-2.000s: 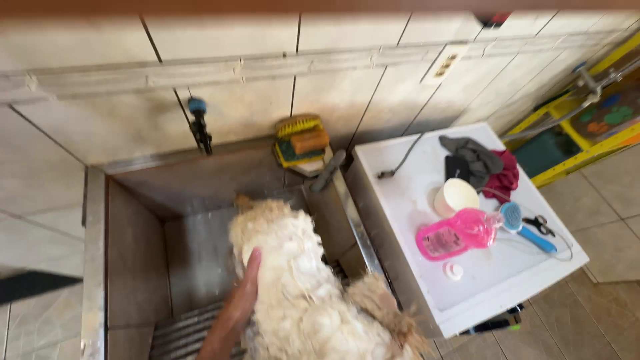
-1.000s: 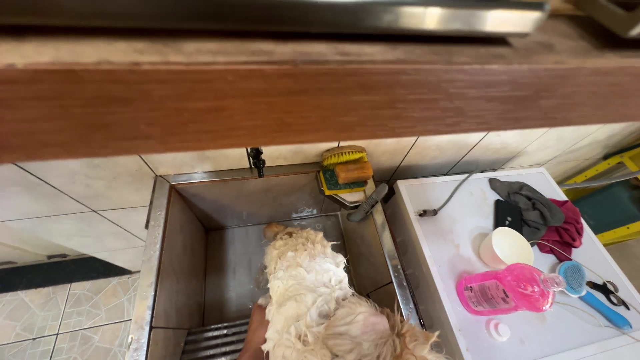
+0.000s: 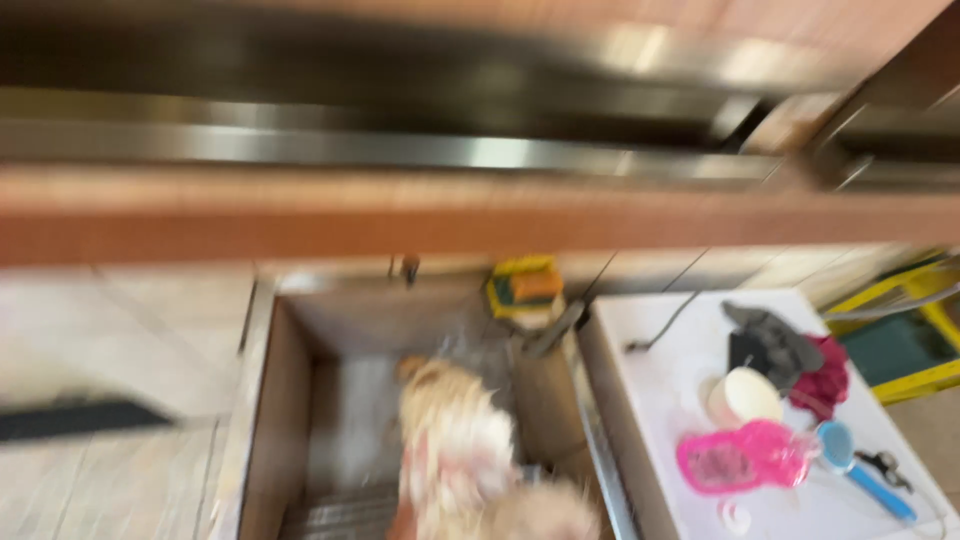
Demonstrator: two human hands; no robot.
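Observation:
A wet, cream-coloured dog (image 3: pixel 457 442) with white lather on its back stands in a deep tiled basin (image 3: pixel 255 420), blurred by motion. At the lower edge, a small part of my left hand (image 3: pixel 403 521) shows against the dog's left flank; its fingers are hidden. My right hand is not in the picture. Beside the basin, a white table top (image 3: pixel 637 390) bears a pink liquid bottle (image 3: pixel 742 457) lying on its side, a cream-coloured cup (image 3: pixel 746 396), a blue-handled brush (image 3: pixel 862 476) and scissors (image 3: pixel 886 469).
A wooden shelf edge (image 3: pixel 480 229) crosses in front of the wall, above the basin. On the basin's back corner sit a yellow scrubbing brush (image 3: pixel 525 266) and an orange block (image 3: pixel 536 285). Grey cloth (image 3: pixel 776 345), maroon cloth (image 3: pixel 821 379) and a cable (image 3: pixel 675 315) lie on the table. A yellow frame (image 3: pixel 915 382) stands at right.
The hand that lay on the dog's back two seconds ago has moved down to its left flank, mostly out of sight. The view has tilted up, bringing the shelf in.

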